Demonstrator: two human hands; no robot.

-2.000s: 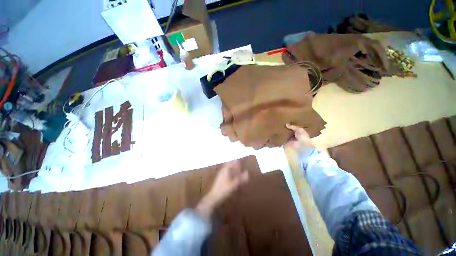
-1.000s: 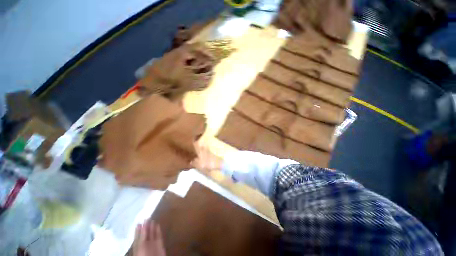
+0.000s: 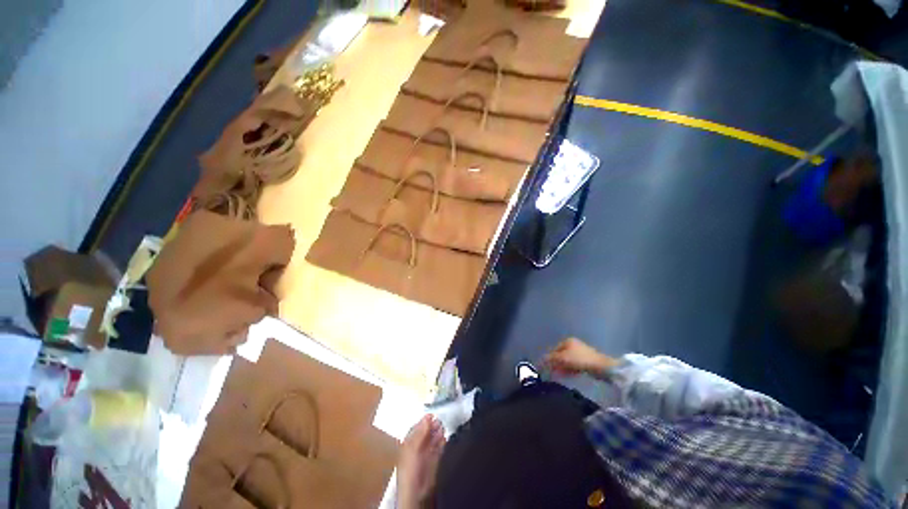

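Note:
Brown bag panels (image 3: pixel 413 194) with thin curved handles lie overlapped in a row along the table's right side. More brown panels (image 3: pixel 339 408), two handles showing, lie at the near end. A loose pile of brown panels (image 3: pixel 204 283) sits left of them. My left hand (image 3: pixel 422 452) is at the near table edge beside white material, fingers close together; whether it grips anything is unclear. My right hand (image 3: pixel 579 358) is off the table over the floor, fingers curled, with nothing clearly visible in it.
Bundled brown straps (image 3: pixel 249 164) and gold-coloured hardware (image 3: pixel 321 87) lie along the table's far left side. A carton (image 3: pixel 75 298) stands at left. A white-topped metal-framed stand (image 3: pixel 567 177) is beside the table. A blue object (image 3: pixel 811 204) and pale covering (image 3: pixel 889 249) are at right.
The view has turned to the right. My right hand has let go of the loose brown panels and moved back off the table. Handles now show on the near panels.

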